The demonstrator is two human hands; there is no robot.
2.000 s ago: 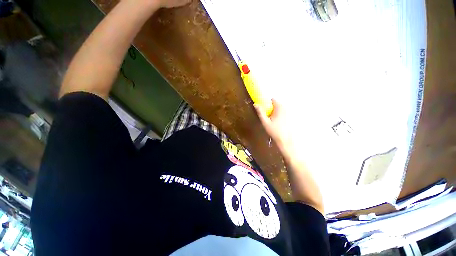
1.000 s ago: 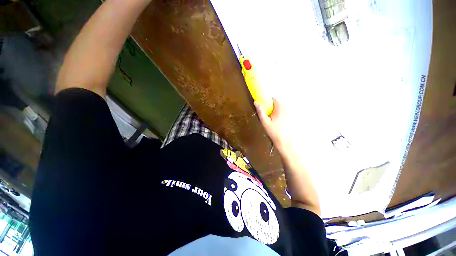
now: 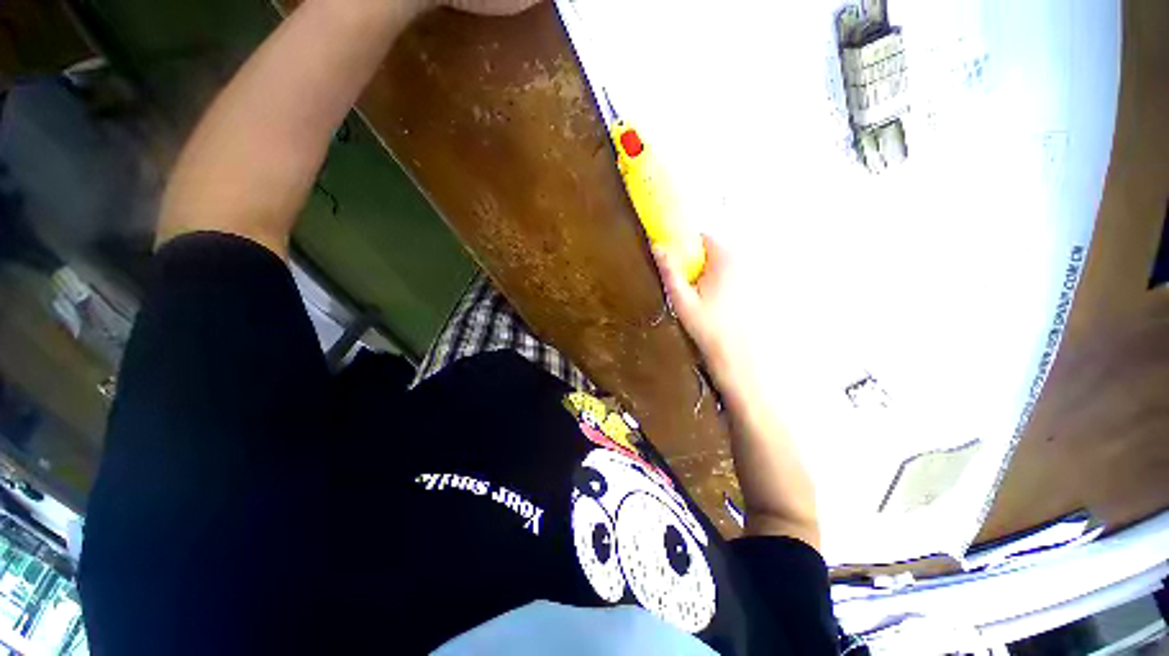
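Note:
The large bright white sheet (image 3: pixel 795 295) lies on the brown table, a thin dark line along its near edge. My right hand (image 3: pixel 692 276) holds the rear of the yellow cutter (image 3: pixel 654 192), which has a red button; its thin dark tip is at the sheet's left edge. My left hand (image 3: pixel 494 4) is at the top border, mostly cut off, near the sheet's edge; its fingers are hidden. A grey banded weight (image 3: pixel 878 77), a small dark-outlined clip or weight (image 3: pixel 865 390) and a flat beige plate (image 3: pixel 932 475) lie on the sheet.
The scratched wooden table (image 3: pixel 500 167) has a green side (image 3: pixel 385 231). Thin dark threads or strips lie near my right forearm. White folded lengths (image 3: pixel 1026 577) are heaped at the lower right. Blue lettering runs along the sheet's far border.
The weight, clip, plate and lettering have shifted down in view. The cutter is further up along the sheet's edge relative to them. My left hand left the view and shows again at the top border.

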